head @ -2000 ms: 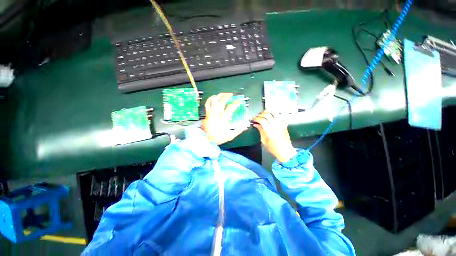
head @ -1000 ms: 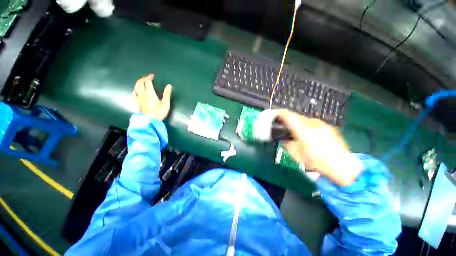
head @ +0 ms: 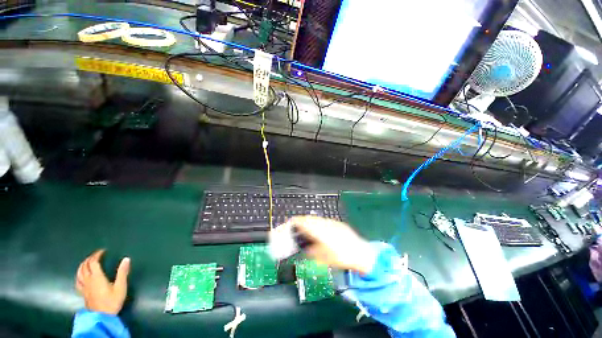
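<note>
My right hand [head: 330, 241] is closed around the barcode scanner [head: 284, 241], whose blurred white head is above the middle circuit board [head: 257, 267]. Another green circuit board [head: 191, 288] lies to the left, with a black cord at its lower right corner. A third board [head: 315, 281] lies to the right, partly under my right hand and sleeve. My left hand [head: 102, 284] is at the far left over the mat, fingers apart and holding nothing.
Behind the boards are the keyboard [head: 244, 216] and a hanging yellow cable [head: 268, 173]. A blue cable [head: 432, 160], a small wired board [head: 443, 224] and a pale blue sheet [head: 487, 259] are at right. A bright monitor [head: 399, 43] and fan [head: 506, 64] stand above.
Since two seconds ago my right hand has picked up the scanner, and my left hand has left the boards for the left side. The view has tilted up, showing the shelf and monitor.
</note>
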